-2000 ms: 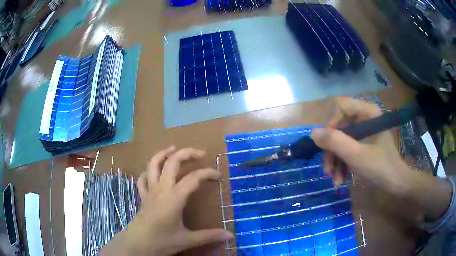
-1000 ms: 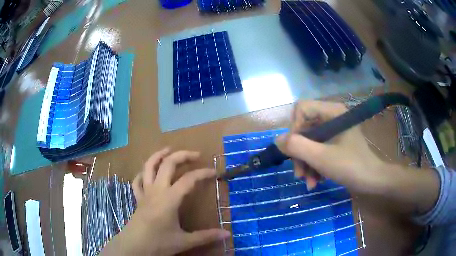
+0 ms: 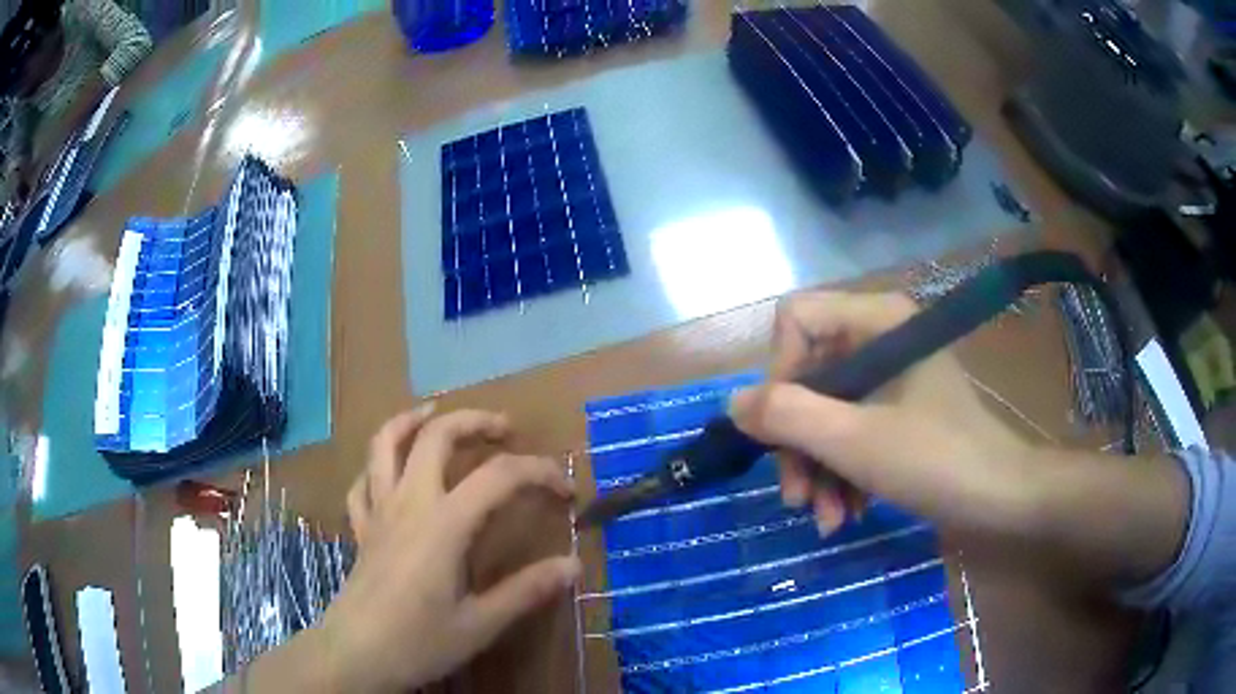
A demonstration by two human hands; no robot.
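A bright blue solar cell panel point(image 3: 773, 583) with silver lines lies on the tabletop in front of me. A thin busbar ribbon point(image 3: 575, 597) runs along its left edge and another along its right edge. My right hand point(image 3: 868, 420) holds the dark soldering iron point(image 3: 935, 312) like a pen. The iron's tip is at the panel's left edge by the ribbon. My left hand point(image 3: 447, 542) is left of the panel, fingers apart and curved, its fingertips close to the ribbon. Whether they touch it, I cannot tell.
A layered panel stack point(image 3: 170, 339) stands on a green mat at left. A dark cell point(image 3: 529, 210) and a dark stack point(image 3: 847, 102) lie on a pale mat point(image 3: 475, 359). Long ribbons point(image 3: 278, 583) and white strips point(image 3: 197, 597) lie lower left. A person's sleeve point(image 3: 119, 41) shows top left.
The iron in my right hand has moved left and down, from over the panel to its left edge. My left hand has shifted slightly, its thumb higher. The view has shifted a little.
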